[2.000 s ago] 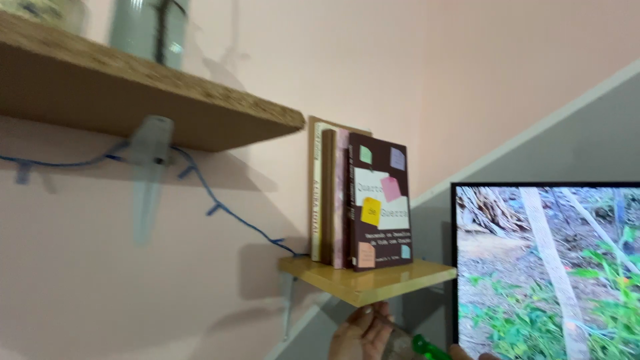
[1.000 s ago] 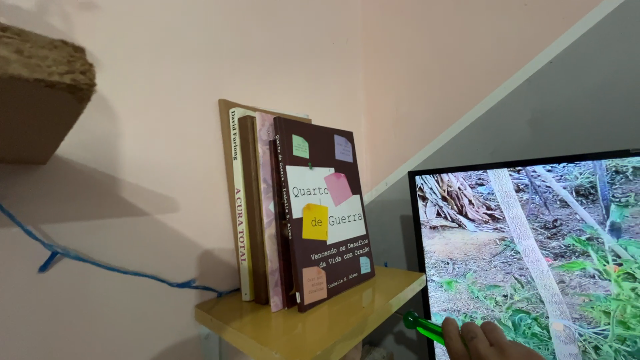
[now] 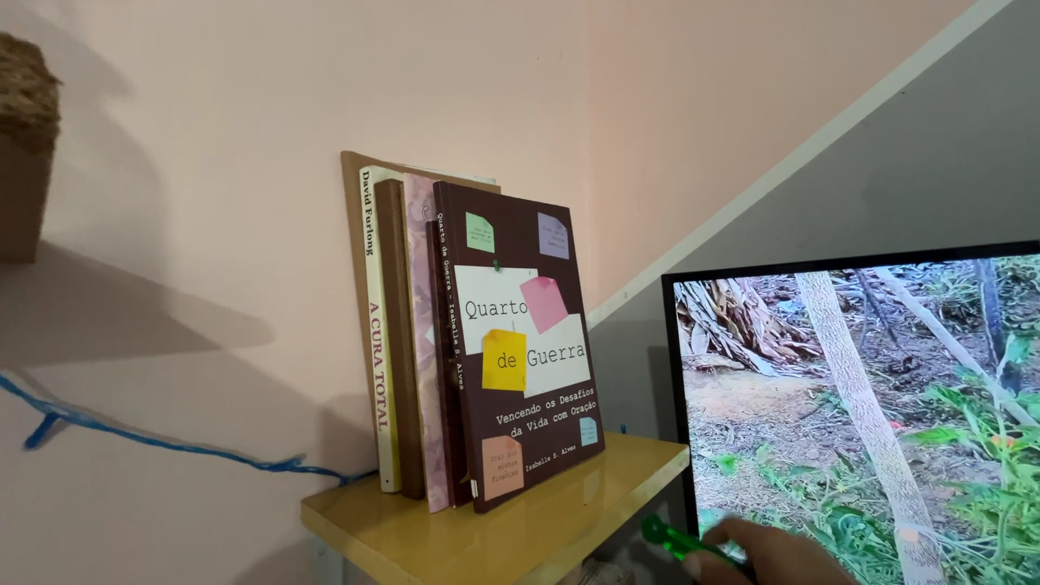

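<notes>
My right hand point(image 3: 760, 552) shows at the bottom right edge, its fingers closed round a green translucent handle point(image 3: 670, 536), probably of a screwdriver; the rest of that tool is hidden. It is just right of a small yellowish wooden shelf point(image 3: 569, 520) and in front of the screen. On the shelf several books stand upright, leaning slightly, the front one a dark-covered book point(image 3: 520, 431) with pictures of coloured notes. Below the shelf's front edge, a small blurred patch point(image 3: 605, 573) shows; I cannot tell what it is. My left hand is out of sight.
A lit flat screen point(image 3: 812, 455) with a black frame stands at the right, close to the shelf's end. A blue cord point(image 3: 179, 447) runs along the pink wall to the shelf. The end of a thicker rough-edged shelf point(image 3: 24, 179) juts in at the left.
The view has moved closer to the books. The hand seen under the small shelf two seconds ago is no longer in view. The right hand still has the green handle.
</notes>
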